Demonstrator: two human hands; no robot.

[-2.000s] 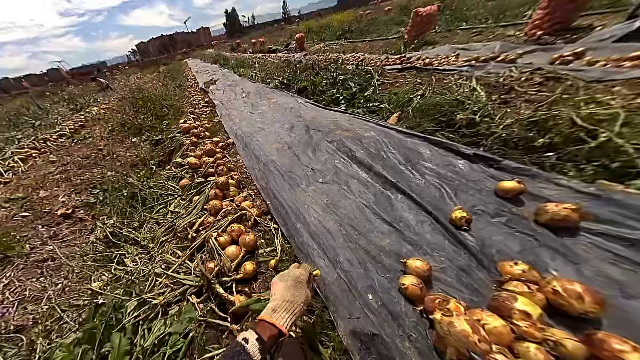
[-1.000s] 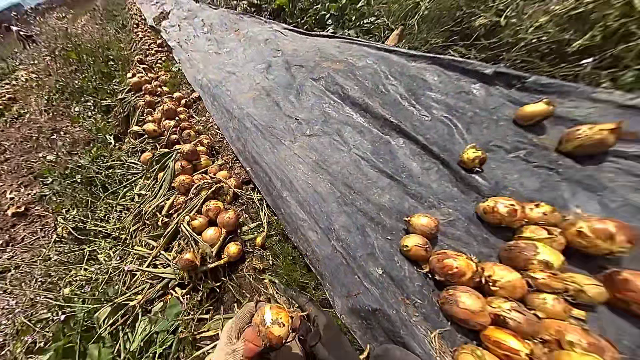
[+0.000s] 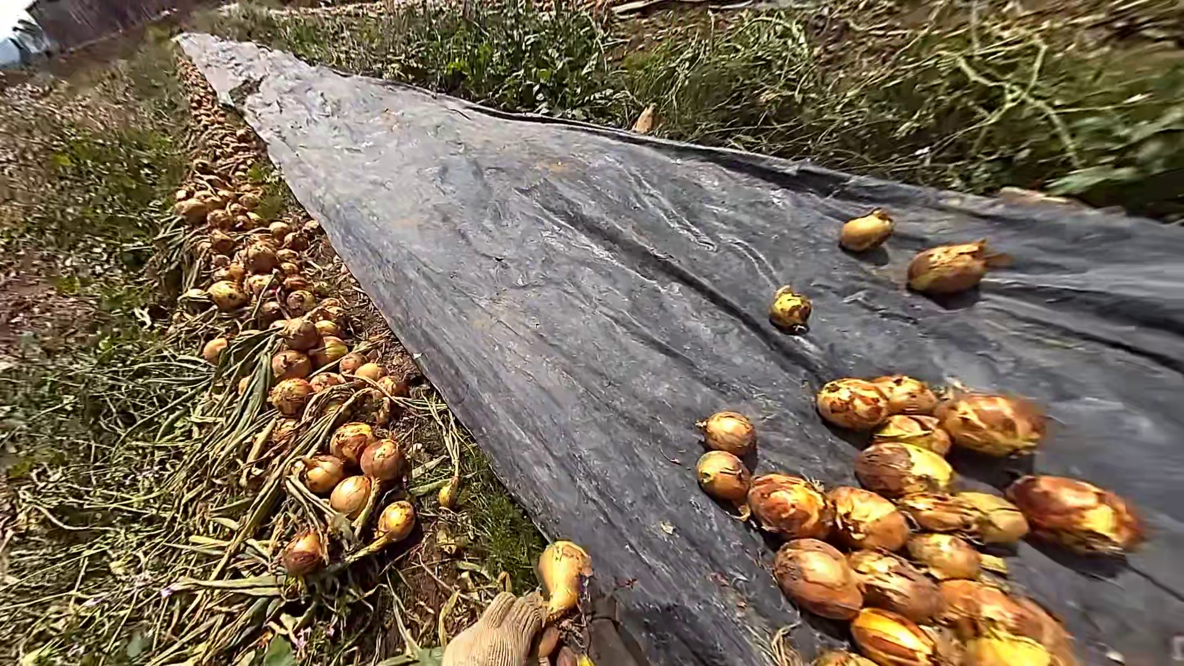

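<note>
My left hand (image 3: 499, 634), in a pale knit glove, is at the bottom edge, partly cut off by the frame. It grips a yellow onion (image 3: 562, 578) at its lower end, beside the near edge of the black plastic sheet (image 3: 518, 342). A blurred dark shape lies just right of the glove; what it is cannot be told. My right hand cannot be made out. Many trimmed onions (image 3: 819, 578) lie grouped on the sheet at the lower right, with a few apart above them.
Left of the sheet runs a long row of onions (image 3: 351, 497) with dried leaves (image 3: 222, 509). Green weeds (image 3: 740, 83) border the sheet's far side. The sheet has raised folds, and a building stands at the far upper left.
My left hand, near the row of onions two seconds ago, held an onion low in the frame one second ago; an onion now shows upright above its fingers. The view has tilted down.
</note>
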